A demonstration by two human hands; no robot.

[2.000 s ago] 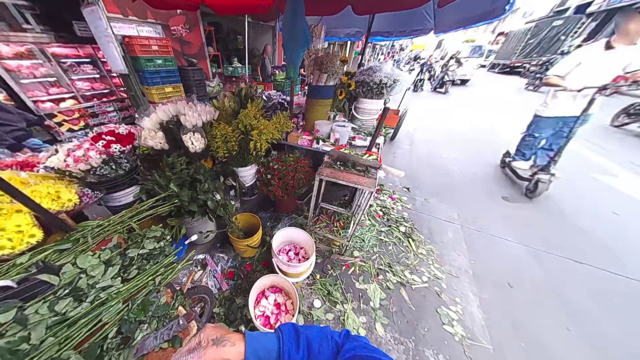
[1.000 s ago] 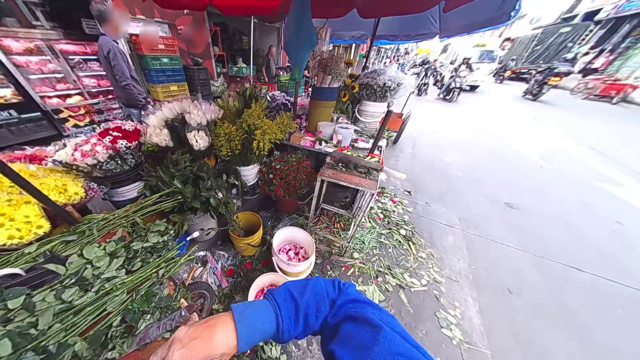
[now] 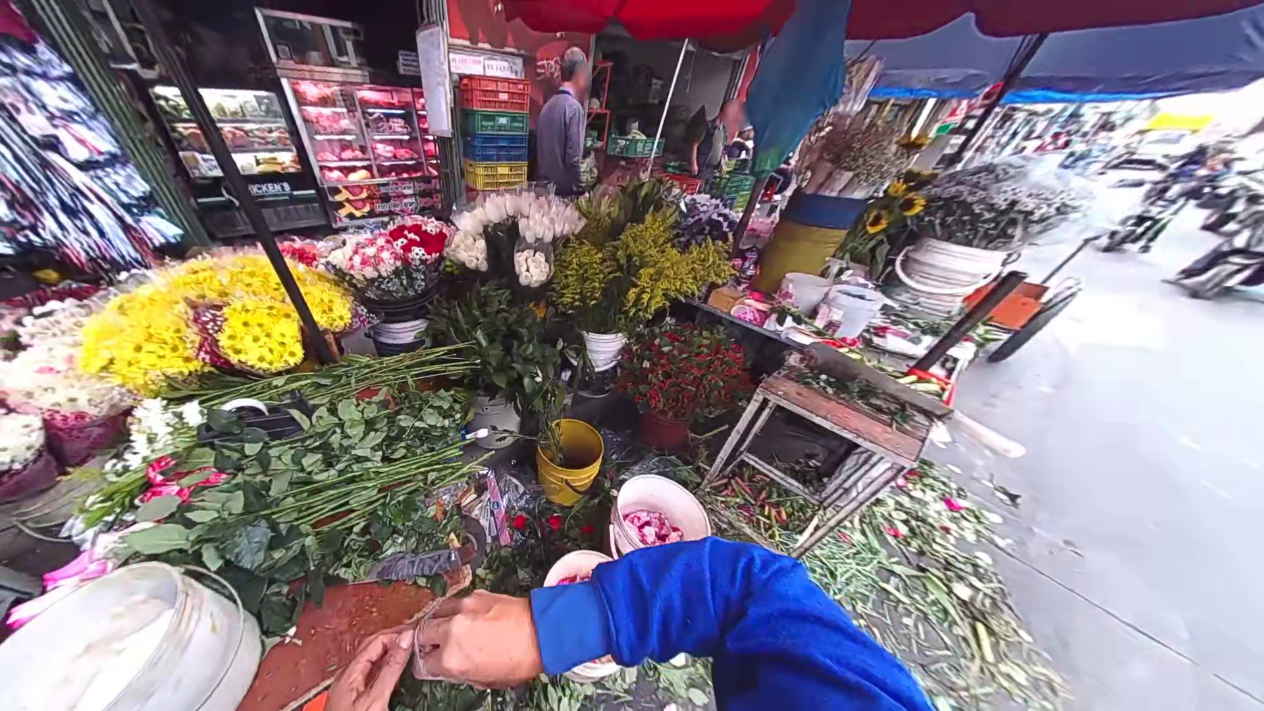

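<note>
My right hand (image 3: 479,637), in a blue sleeve, reaches in at the bottom centre over a reddish-brown board (image 3: 331,632). Its curled fingers pinch a thin strand, perhaps cord or a stem. Close against its fingertips is my left hand (image 3: 370,673), partly cut off by the lower edge, its thumb and finger drawn together at the same strand. Just beyond the hands a dark blade-like piece (image 3: 420,565) lies by long green leafy stems (image 3: 326,484). Two pale buckets with pink petals (image 3: 654,526) stand beyond my sleeve, which partly covers the nearer one.
A large white bucket (image 3: 202,632) stands at the lower left, a yellow bucket (image 3: 570,462) farther ahead. A worn wooden stool (image 3: 839,420) is to the right, with cut leaves (image 3: 938,583) strewn around it. Bundled yellow flowers (image 3: 217,316) fill the left. People stand by stacked crates (image 3: 495,133).
The view has swung left, bringing the white bucket into sight. My left hand now shows beside my right. The person on the scooter is out of view.
</note>
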